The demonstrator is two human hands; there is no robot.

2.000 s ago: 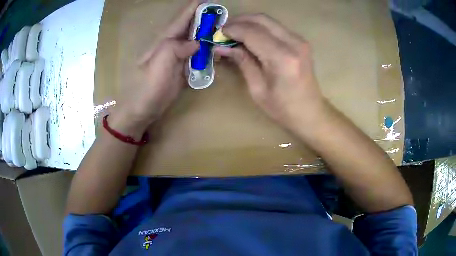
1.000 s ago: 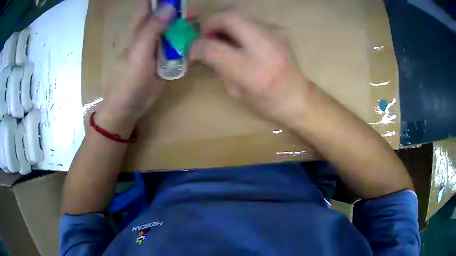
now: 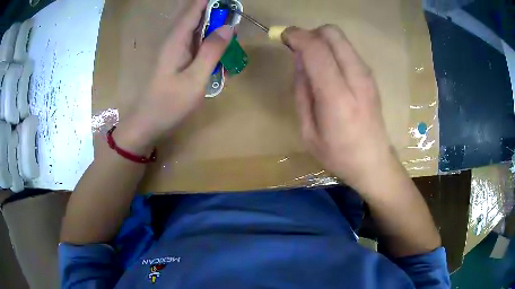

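A white housing half [image 3: 215,88] lies at the top centre, with a blue battery [image 3: 218,19] along its inside. A green circuit board [image 3: 234,57] sticks out over the housing's right side. My left hand [image 3: 179,70] holds the housing from the left, its thumb across the battery; it hides the housing's middle. My right hand [image 3: 337,93] holds a slim dark rod tool [image 3: 252,21] near its cream-yellow part. The rod's tip reaches into the upper end of the housing. The contact at the tip is too small to tell.
The work lies over a brown cardboard sheet [image 3: 243,132] edged with shiny tape. Several white housings [image 3: 27,148] stand in rows on a white board [image 3: 62,101] at the left. A dark surface [image 3: 477,101] is at the right. Open cardboard boxes [image 3: 39,226] show below.
My right hand has left the circuit board, moved right and now holds the rod tool. The board now hangs lower to the right. The housing has shifted right in view and is tilted.
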